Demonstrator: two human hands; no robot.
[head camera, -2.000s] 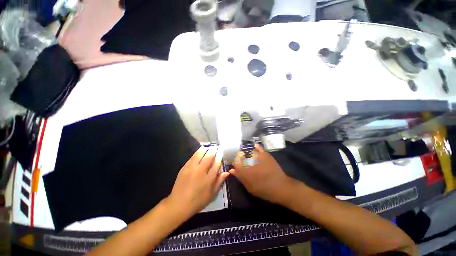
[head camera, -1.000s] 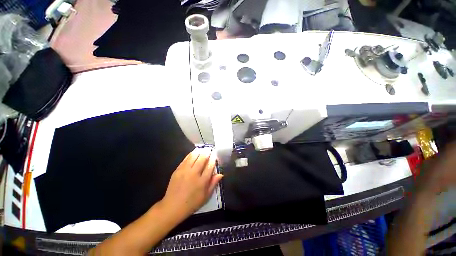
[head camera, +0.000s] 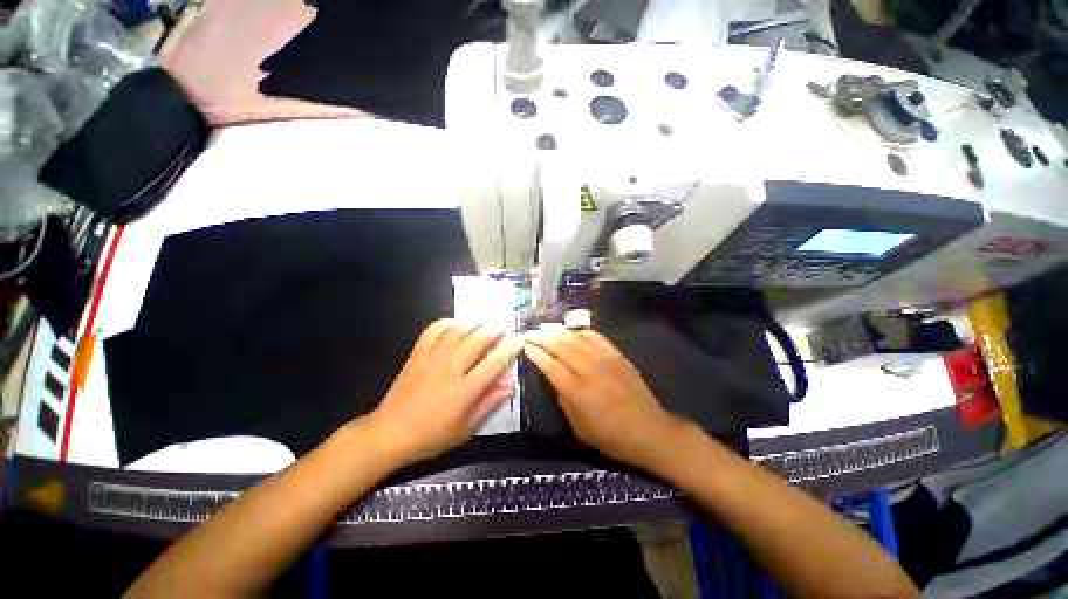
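Note:
A large black garment panel (head camera: 293, 316) lies across the white machine table and under the sewing machine head (head camera: 609, 129). A narrow white strip (head camera: 501, 412) lies on it, running towards me from the presser foot area (head camera: 541, 314). My left hand (head camera: 443, 386) lies flat on the strip and panel, left of the needle area. My right hand (head camera: 595, 388) presses the black fabric just to its right. The fingertips of both hands nearly meet in front of the foot. Neither hand is closed around anything. The needle tip is too small to tell.
The control panel (head camera: 849, 240) with a lit screen faces me at right. Black looped handles (head camera: 787, 363) lie under the machine arm. A ruler (head camera: 469, 497) runs along the dark front edge. Folded black pieces (head camera: 129, 146), clear plastic bags (head camera: 47, 105) and pink fabric (head camera: 228, 59) lie behind left.
My right hand has come back from the far right to the fabric in front of the needle. My left hand stays on the strip. More of the white strip shows by the foot. The view has shifted.

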